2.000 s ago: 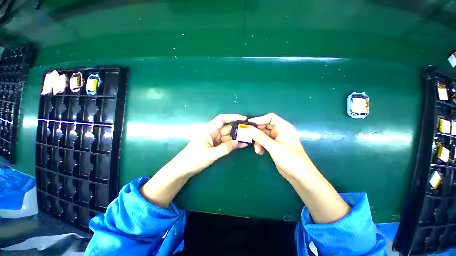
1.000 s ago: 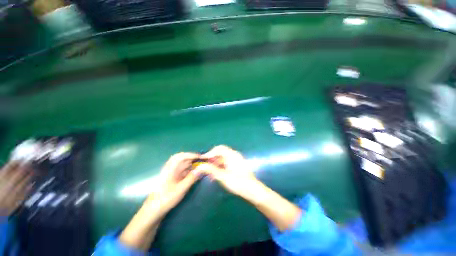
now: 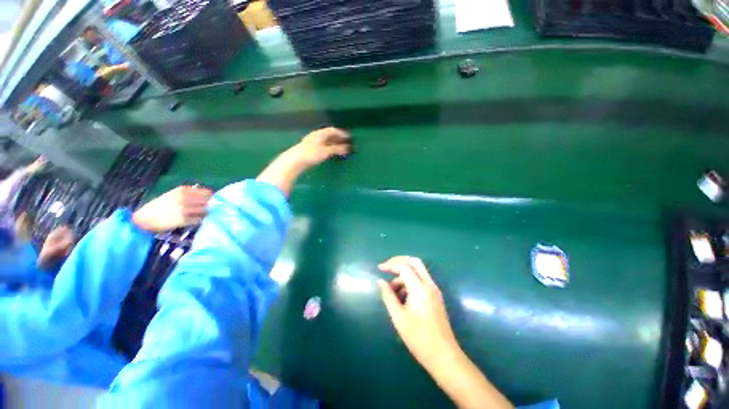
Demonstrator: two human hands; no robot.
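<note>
My left hand (image 3: 321,145) reaches far forward at upper left, slightly blurred, with its fingertips on a small black housing (image 3: 342,151) at the far green strip. The fingers hide most of the housing, and I cannot tell whether it touches the surface. My right hand (image 3: 417,307) is over the near green surface, fingers apart and loosely curled, empty. A blue-edged unit (image 3: 550,265) with a pale centre lies alone to its right. A small pinkish piece (image 3: 312,307) lies on the green surface left of my right hand.
Another person's hand (image 3: 174,209) and blue sleeve reach over the left black tray (image 3: 137,311), beside my left arm. A right tray (image 3: 673,319) holds white-and-orange parts. Several small dark units (image 3: 468,69) line the far strip. Stacked black trays (image 3: 360,32) stand beyond the far edge.
My hands have come apart. The left has moved forward to the far strip with the housing; the right now shows empty. The pinkish piece now shows on the surface. The view has shifted left.
</note>
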